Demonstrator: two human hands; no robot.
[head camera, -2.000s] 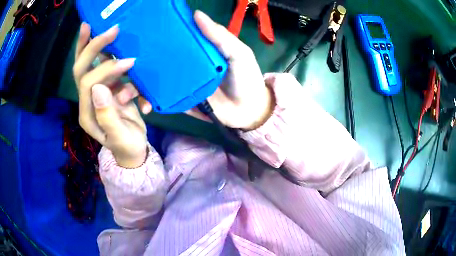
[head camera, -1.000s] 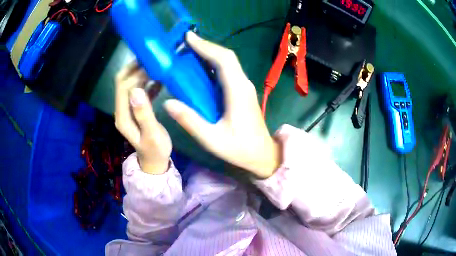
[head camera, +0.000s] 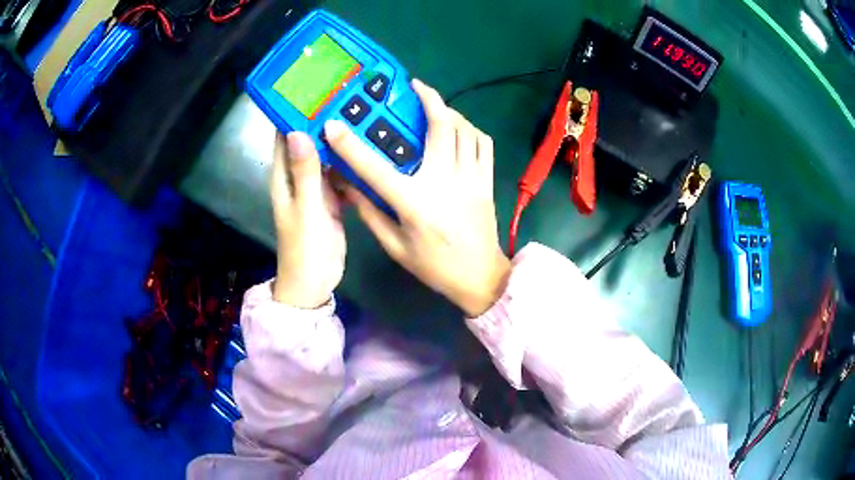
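Observation:
A blue battery tester (head camera: 398, 105) is held up in front of me, its screen lit yellow-green and its keys facing me. My right hand (head camera: 441, 202) grips its lower right side, with the thumb over the front near the keys. My left hand (head camera: 309, 220) is at its lower left edge, fingertips against it. A red clamp (head camera: 548, 155) and a black clamp (head camera: 664, 214) grip brass posts on a black box (head camera: 614, 127) with a red-digit display (head camera: 677, 54).
A second tester (head camera: 747, 253) lies at right, with a red clamp (head camera: 817, 328) and cables beyond it. A blue bin (head camera: 80, 309) with heaped red-black leads (head camera: 178, 347) is at lower left. A black tray (head camera: 169, 122) and blue testers (head camera: 92, 75) are at upper left.
The tester has turned from its plain back to its lit front. My right hand has shifted its hold around it. The view has moved, showing more of the black box.

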